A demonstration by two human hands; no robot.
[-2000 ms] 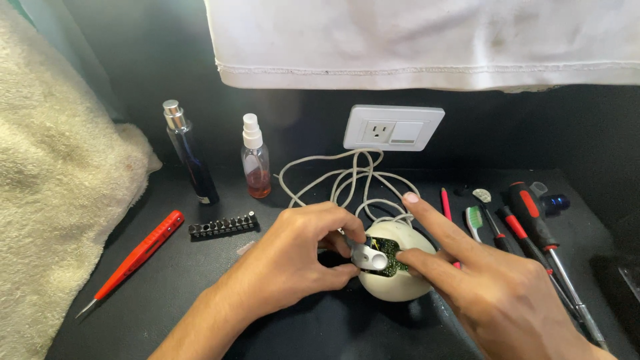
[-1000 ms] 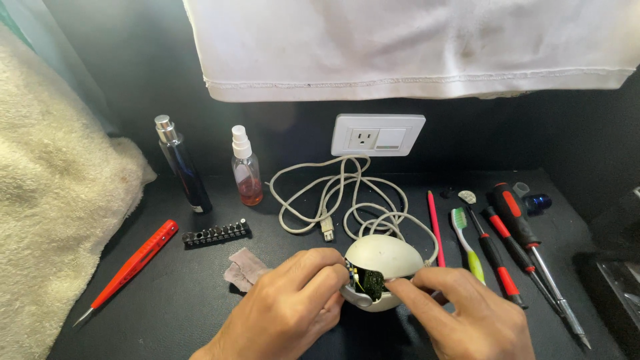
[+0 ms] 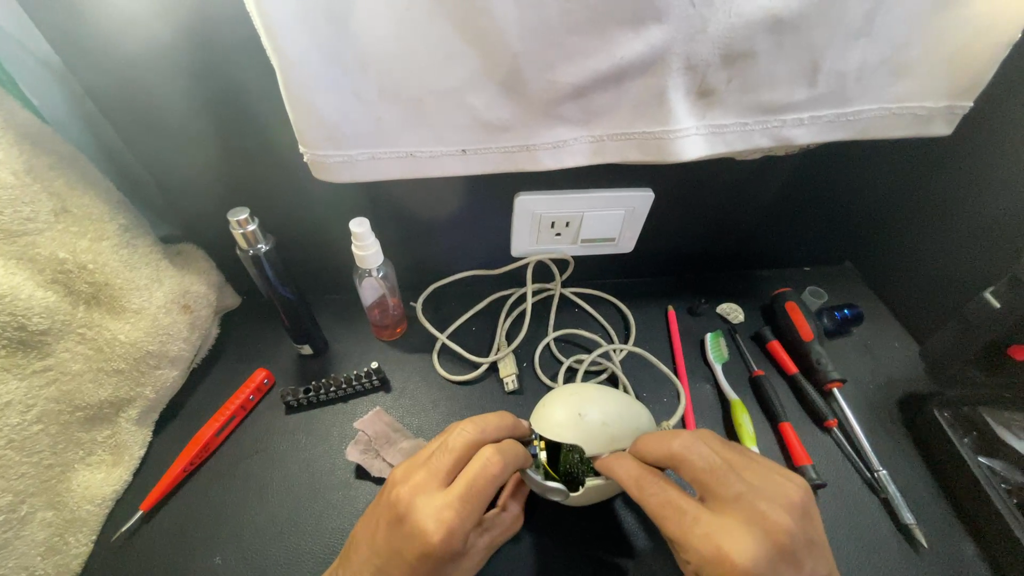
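A rounded white plastic device (image 3: pixel 592 416), cabled like a USB device, is partly open near the front of the black surface. Green circuit boards (image 3: pixel 572 466) show in the gap between its upper and lower shells. My left hand (image 3: pixel 448 496) grips its left side, by a grey plastic part (image 3: pixel 547 486) at the lower rim. My right hand (image 3: pixel 712 496) pinches its right side, fingertips at the gap. From the right of the shell, a pale cable (image 3: pixel 680 392) runs back into loose loops, with a USB plug (image 3: pixel 509 374) lying behind the device.
Red tweezers (image 3: pixel 200 448), a bit set (image 3: pixel 334 387), a grey cloth scrap (image 3: pixel 380 442) and two spray bottles (image 3: pixel 280 292) (image 3: pixel 380 292) lie or stand left. On the right are a pink pencil (image 3: pixel 682 368), a toothbrush (image 3: pixel 730 392), several screwdrivers (image 3: pixel 780 416) and a dark tray (image 3: pixel 976 472).
The white shell has turned in my hands, and its upper part now covers more of the boards. My right hand's raised index finger has come down to the shell. The view has shifted.
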